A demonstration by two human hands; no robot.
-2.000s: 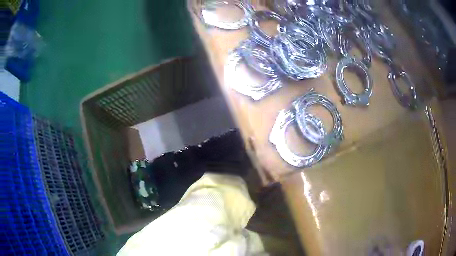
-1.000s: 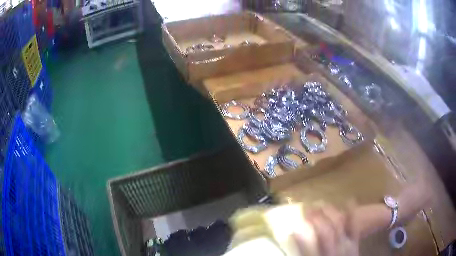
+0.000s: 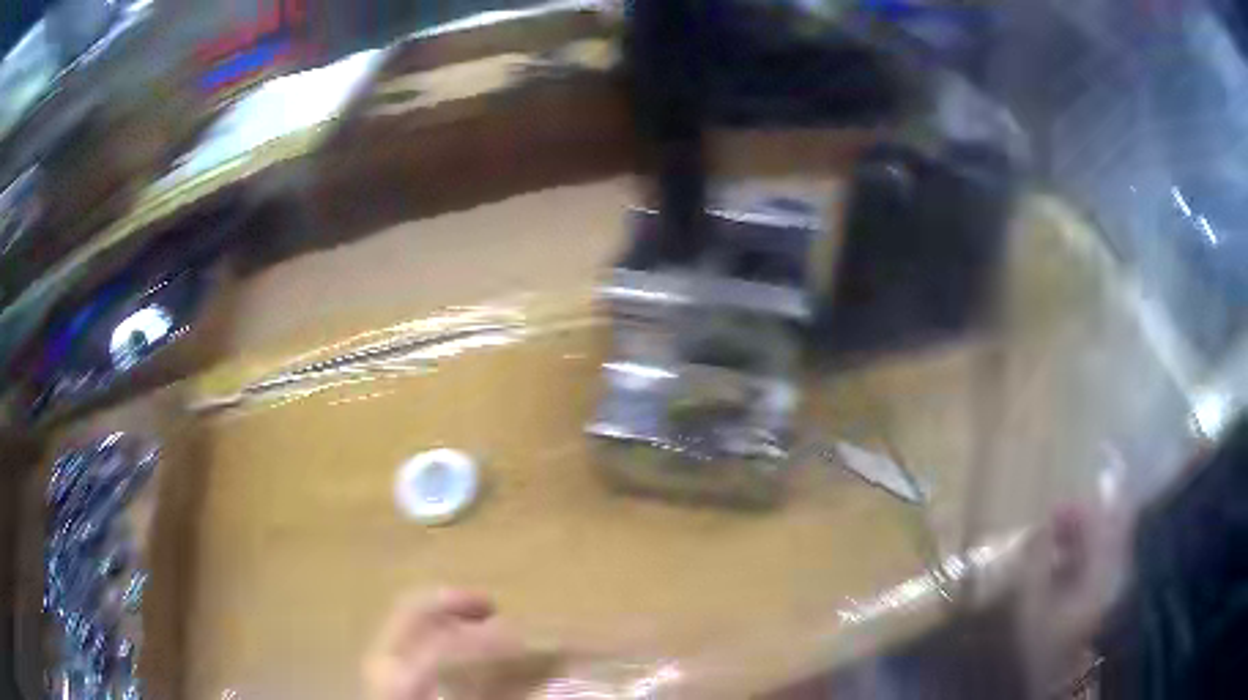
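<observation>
The view is strongly blurred. A bare hand, seemingly my left hand (image 3: 445,650), is at the bottom edge left of centre, cut off; its grip is unclear. A blurred skin-coloured patch, seemingly my right hand (image 3: 1074,554), is at the lower right beside a dark shape; its grip is unclear. A small white ring or roll (image 3: 438,486) lies on the brown bench, above the left hand. The grey metal parts bins (image 3: 705,362) stand at the centre; their contents are too blurred to tell.
A carton of shiny chrome rings (image 3: 96,574) is at the left edge. A bright ring (image 3: 141,335) shows in a dark area above it. A black upright shape (image 3: 671,151) stands behind the bins, a dark block (image 3: 917,260) to their right. A pale flat piece (image 3: 883,469) lies right of the bins.
The view has swung right, from the crate and ring carton to the bench and metal bins. The yellow-covered forearm is no longer visible, and the hands appear apart.
</observation>
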